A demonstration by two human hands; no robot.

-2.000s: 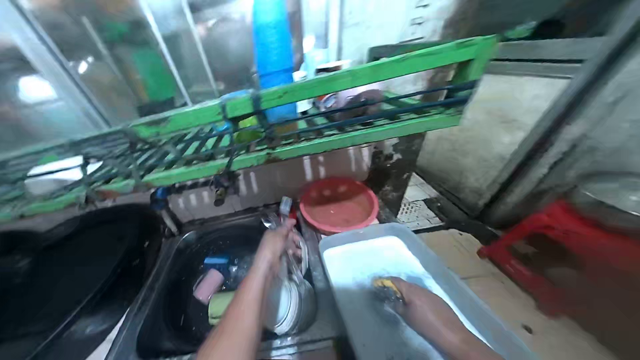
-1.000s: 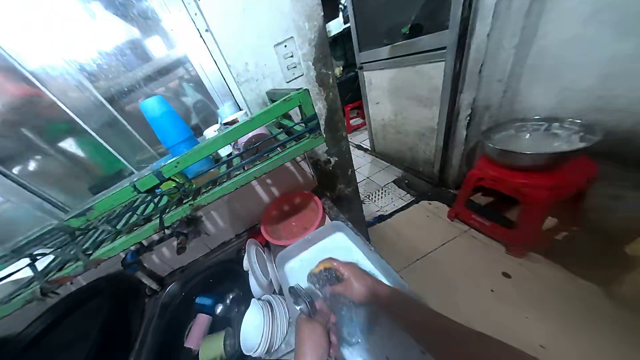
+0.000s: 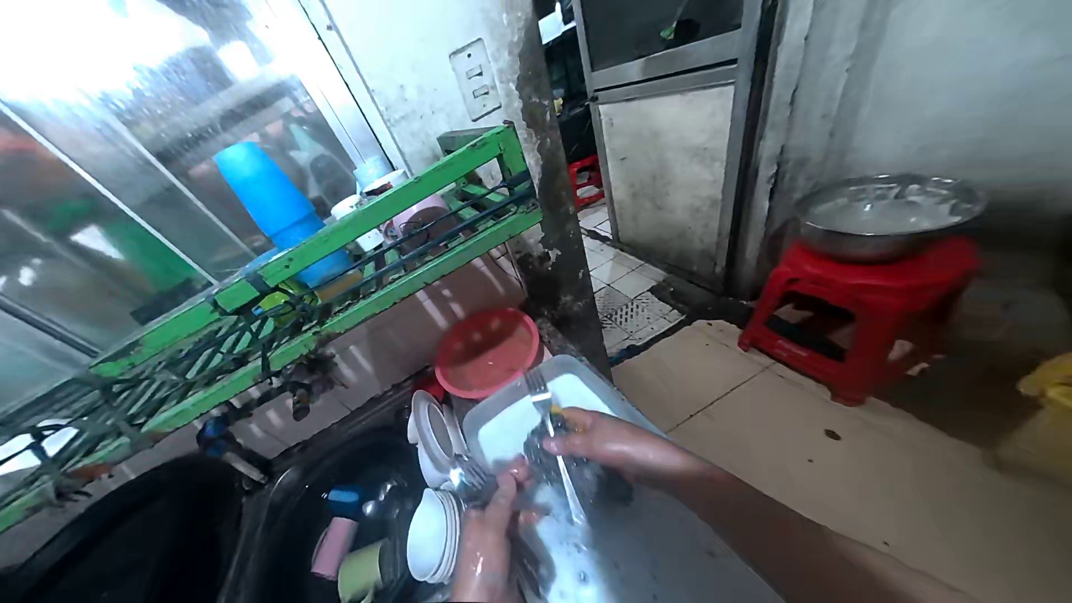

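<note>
My right hand (image 3: 599,440) holds a metal fork (image 3: 557,448) together with a dark scouring pad (image 3: 544,444), with a bit of yellow at its fingers. The fork's tines point up and away. Just left of it, my left hand (image 3: 488,532) grips several pieces of metal cutlery (image 3: 471,476). Both hands are over a whitish plastic tub (image 3: 578,381) of soapy water. Left of my left hand, a stack of white bowls (image 3: 434,536) and white dishes (image 3: 431,440) stand at the edge of a dark sink (image 3: 285,502).
In the sink lie a pink cup (image 3: 335,547), a green cup (image 3: 362,574) and a blue item (image 3: 343,501). A red basin (image 3: 488,352) sits behind the tub, below a green rack (image 3: 377,209) with blue cups (image 3: 272,197). At right, a metal bowl (image 3: 888,222) rests on a red stool (image 3: 863,301).
The view has swung to the right. My left hand has left the dishes in the sink and come beside my right hand, now holding cutlery. A fork now shows in my right hand.
</note>
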